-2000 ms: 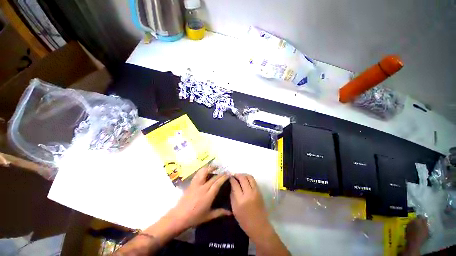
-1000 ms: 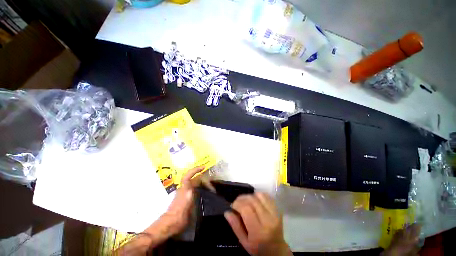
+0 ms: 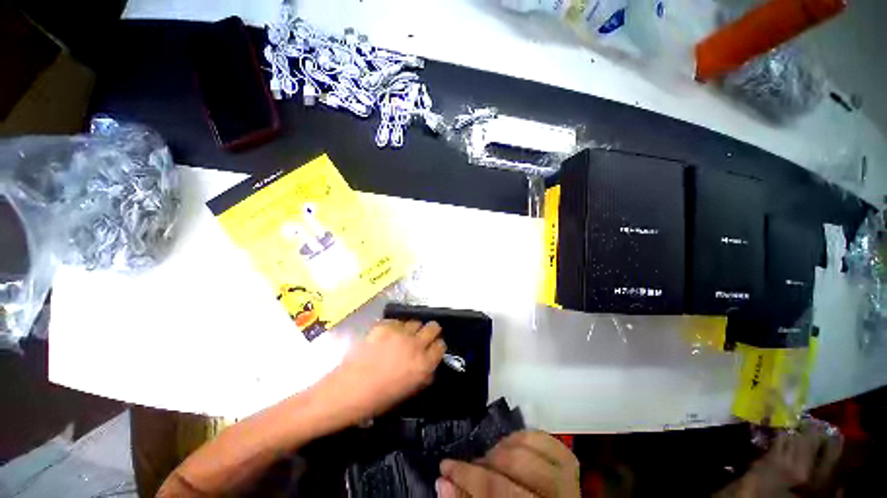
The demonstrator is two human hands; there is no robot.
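Observation:
An open black inner box (image 3: pixel 469 340) lies at the bench's front edge. My left hand (image 3: pixel 394 362) has curled fingers inside it, beside a small white cable piece (image 3: pixel 453 362); whether the fingers grip it is hidden. My right hand (image 3: pixel 520 469), cut off by the bottom edge, holds a black ribbed piece (image 3: pixel 498 428), maybe a lid or insert. More black ribbed parts lie below the box, over my lap. A yellow outer sleeve (image 3: pixel 316 243) lies flat behind my left hand, earbuds picture up.
A cable heap (image 3: pixel 340 73), phone (image 3: pixel 233 83) and film-wrapped white part (image 3: pixel 525 141) lie on the black strip. A bag of cables (image 3: pixel 122 199) is at left. Packed boxes (image 3: pixel 637 233) line up at right. An orange flask (image 3: pixel 768 37) is behind. Another person's hand (image 3: pixel 793 462) is at lower right.
The view has tilted down. The black box now shows open. My left hand has moved into it; my right hand has moved down towards me with the black piece.

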